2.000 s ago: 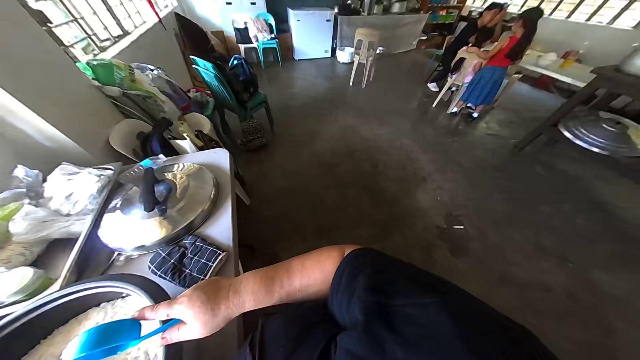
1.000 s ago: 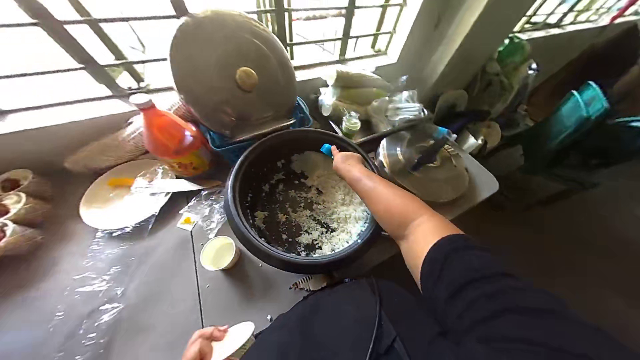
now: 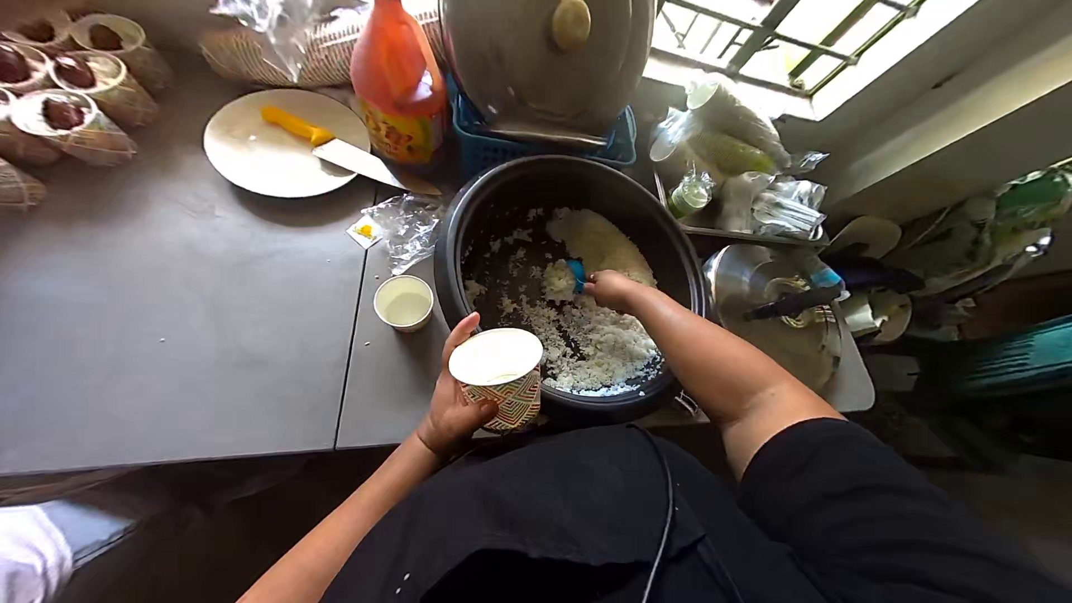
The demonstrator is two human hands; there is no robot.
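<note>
My left hand [image 3: 452,406] holds a patterned paper cup [image 3: 512,400] upright, just outside the near left rim of a large black pot [image 3: 459,209]. Inside the pot, my right hand [image 3: 610,289] grips a blue rice scoop [image 3: 577,275] by its handle, and the scoop meets the cooked white rice [image 3: 607,335]. Rice lies thickest along the pot's right and near sides, with scattered grains on the dark bottom at left. A second paper cup [image 3: 404,302] stands on the table to the left of the pot.
A white plate [image 3: 243,159] bears a yellow-handled knife [image 3: 360,161]. Behind the pot are an orange bottle [image 3: 398,84] and a metal lid [image 3: 544,75] in a blue basket [image 3: 481,144]. Another lid [image 3: 775,335] lies right. Several filled cups [image 3: 65,117] stand far left.
My left hand has brought the paper cup up from the lower edge to beside the pot. My right hand has moved from the pot's far right rim down into the rice. The view has turned strongly.
</note>
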